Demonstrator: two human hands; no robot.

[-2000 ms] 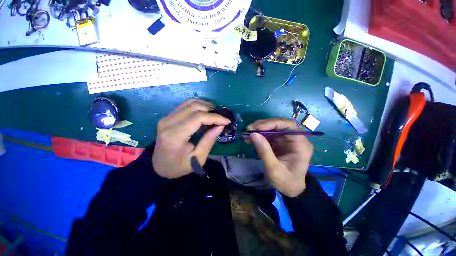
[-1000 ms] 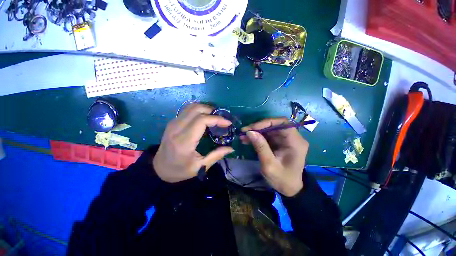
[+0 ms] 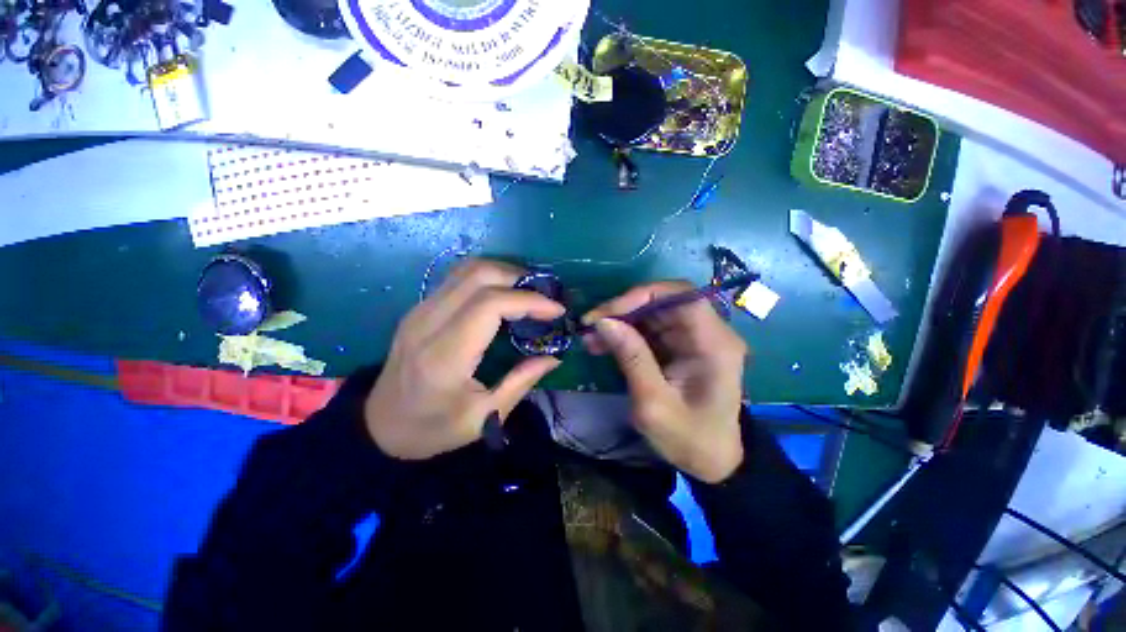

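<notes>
A small round black housing with a shiny rim (image 3: pixel 540 331) sits just above the green mat's near edge, its open side up with small parts inside. My left hand (image 3: pixel 451 358) holds it, index finger and thumb at its upper and lower rim; a dark band is on one finger. My right hand (image 3: pixel 677 377) holds thin purple tweezers (image 3: pixel 673 301) between thumb and fingers, their tip at the housing's right side. What the tip touches is too small to tell.
A round glossy cover (image 3: pixel 233 295) and tape pieces (image 3: pixel 269 351) lie at left. A small wired component (image 3: pixel 731 267), screw box (image 3: pixel 872 146) and gold parts tray (image 3: pixel 701 99) lie beyond. An orange-and-black tool (image 3: pixel 1003 296) rests at right. A solder reel (image 3: pixel 459 40) stands on the white shelf.
My left thumb has moved from the housing's inner area to its lower rim. The tweezers' back end has tilted away from me. The whole view has shifted slightly.
</notes>
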